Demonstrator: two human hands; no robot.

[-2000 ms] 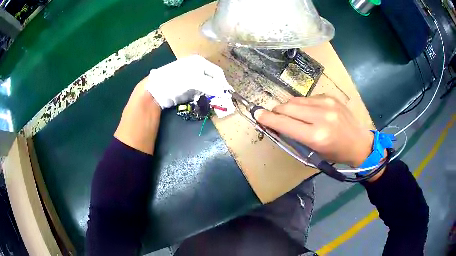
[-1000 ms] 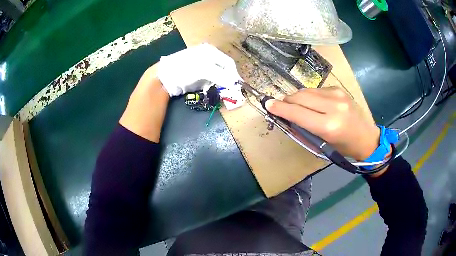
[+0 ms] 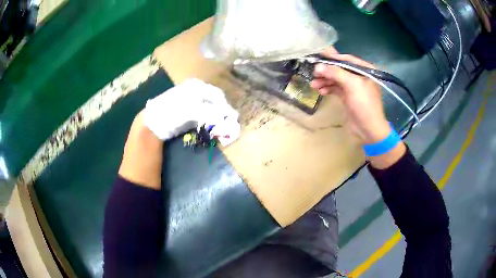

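My left hand (image 3: pixel 193 110), in a white glove, is closed on a wired board assembly (image 3: pixel 199 138) above the bench edge of the cardboard. Its yellow part, dark parts and a green wire show below the fingers; blue and red bits show at the fingertips. The glove hides the rest. My bare right hand (image 3: pixel 348 87) is at the soldering iron stand (image 3: pixel 272 74), fingers on both sides of the soldering iron (image 3: pixel 356 67). The iron's front end is at the holder, partly hidden and blurred. Whether the fingers grip it is unclear.
A translucent fume hood (image 3: pixel 269 30) hangs over the stand. The sponge tray (image 3: pixel 302 92) lies beside my right fingers on the cardboard mat (image 3: pixel 288 168). A black cord and pale tube loop right. A solder spool (image 3: pixel 367 4) and dark blue box (image 3: pixel 416 24) stand far right.
My right hand and the iron have moved up and away from the assembly to the stand. My left hand still holds the assembly. The whole view has shifted somewhat.
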